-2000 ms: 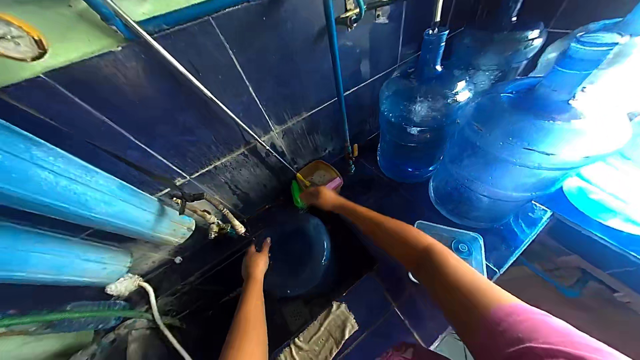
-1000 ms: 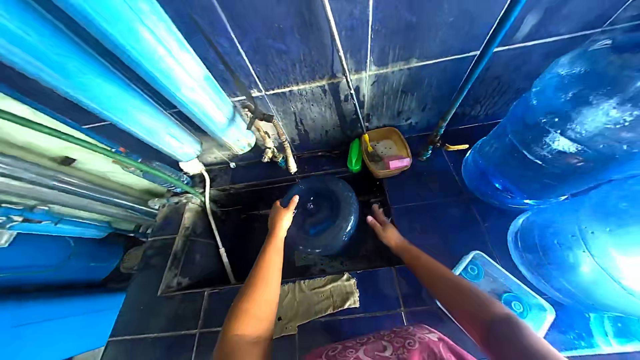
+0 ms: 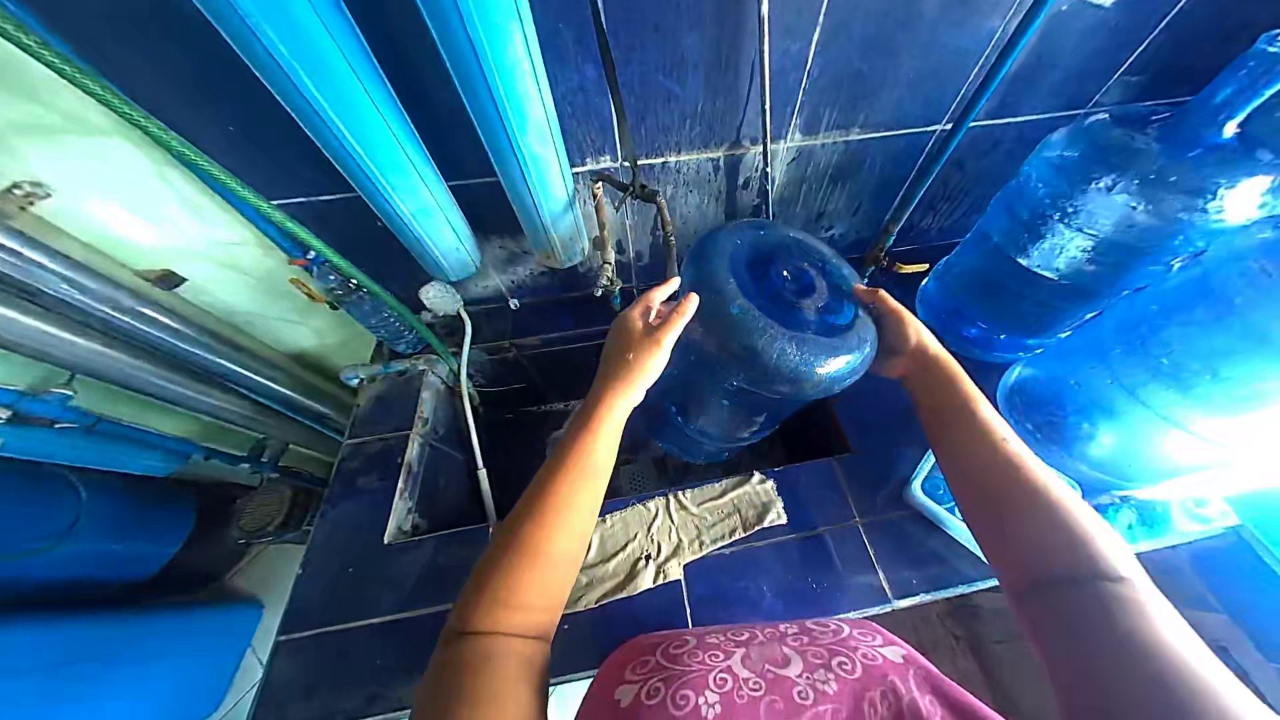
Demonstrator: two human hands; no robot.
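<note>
A blue translucent water jug (image 3: 760,350) is tilted over the dark tiled basin (image 3: 440,460), its round base facing up toward me. My left hand (image 3: 645,340) presses against the jug's left side, thumb and fingers spread. On the other side, my right hand (image 3: 895,330) holds the jug near the rim of its base; part of that hand is hidden behind the jug. The jug's neck is out of sight, low in the basin. Just left of the jug, a tap with worn pipes (image 3: 607,265) comes off the wall.
Large blue water jugs (image 3: 1060,230) stand close on the right, with a clear-lidded plastic container (image 3: 940,500) below them. A beige cloth (image 3: 680,530) lies over the basin's front edge. A white hose (image 3: 470,400) hangs into the basin's left part. Thick blue pipes (image 3: 350,130) come down at upper left.
The jug, low in the basin before, is raised and tilted between my hands. My right hand was at the yellow basket two seconds ago, then apart from the jug, and now grips it.
</note>
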